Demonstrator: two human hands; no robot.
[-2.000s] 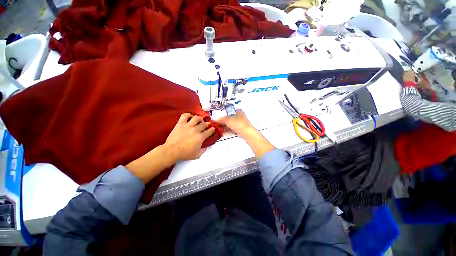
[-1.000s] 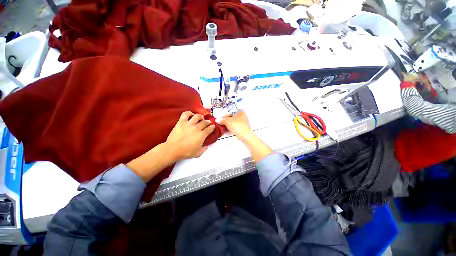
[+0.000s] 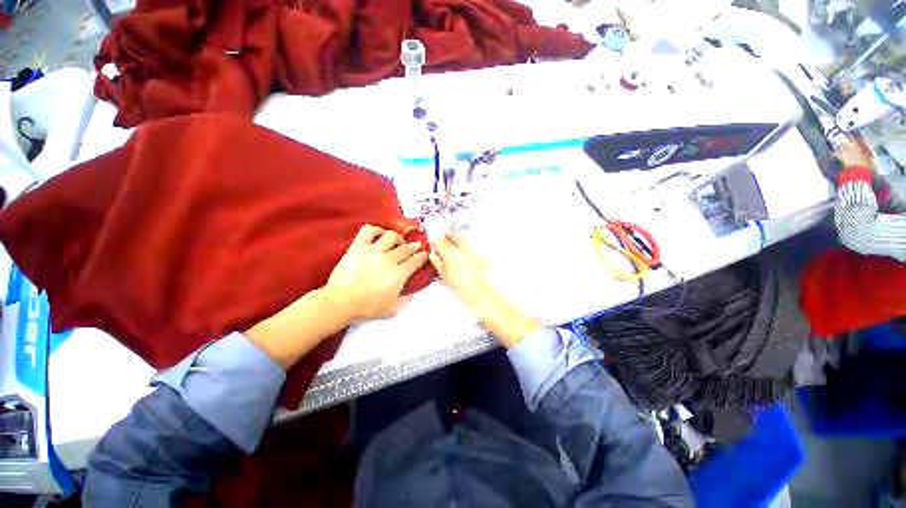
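The rust-red garment piece [image 3: 219, 218] lies spread on the white table left of the needle. My left hand [image 3: 376, 273] rests on its right end, fingers bent and pressing the gathered cloth. My right hand [image 3: 462, 268] pinches the small folded fabric edge [image 3: 422, 241] from the right, fingertips close to my left fingers. The presser foot and needle [image 3: 442, 206] stand just behind the fingertips; whether the cloth is under the foot cannot be told. The white sewing machine [image 3: 536, 129] reaches to the right.
Scissors with orange-red and yellow handles [image 3: 628, 248] lie right of my hands. Heaped red cloth [image 3: 298, 50] lies behind the machine head. Dark grey fringed cloth [image 3: 715, 327] and a blue bin [image 3: 755, 461] are at lower right. A person's striped sleeve [image 3: 869, 213] shows at far right.
My right hand has shifted slightly left and down, its fingers closer to my left fingertips. My left hand and the cloth are nearly unmoved. The view has shifted slightly.
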